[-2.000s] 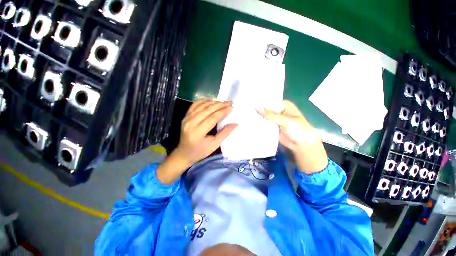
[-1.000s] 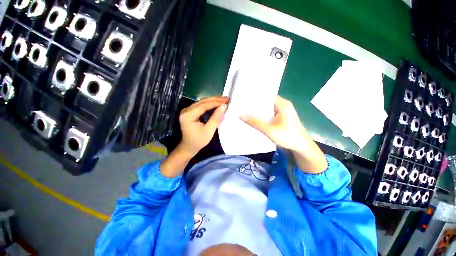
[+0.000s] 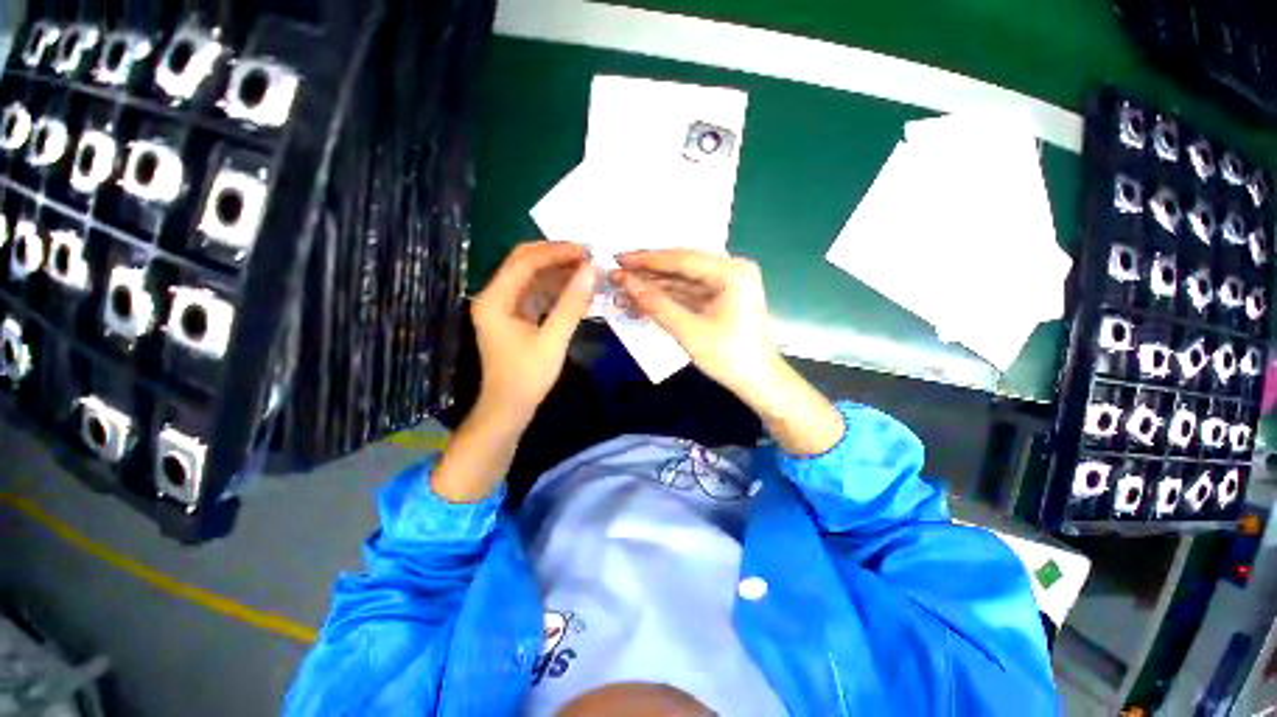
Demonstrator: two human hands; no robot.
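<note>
White sheets (image 3: 651,196) lie on the green bench in front of me, one turned at an angle. A silver camera-like module with a dark round centre (image 3: 710,142) rests near their top right corner. My left hand (image 3: 525,329) and my right hand (image 3: 712,319) are bare and meet over the lower part of the sheets. Their fingertips pinch a small pale piece (image 3: 612,296) between them. Its details are too small to tell, and fingers partly cover it.
A thick stack of black trays (image 3: 392,238) with silver modules in the top pockets stands at the left. More white sheets (image 3: 959,238) lie on the bench to the right. Another black tray of modules (image 3: 1078,406) is at the right edge. The floor has a yellow line.
My hands have moved from the sheets' side edges to meet fingertip to fingertip over them, with a small piece now between them. The sheets now lie fanned at different angles.
</note>
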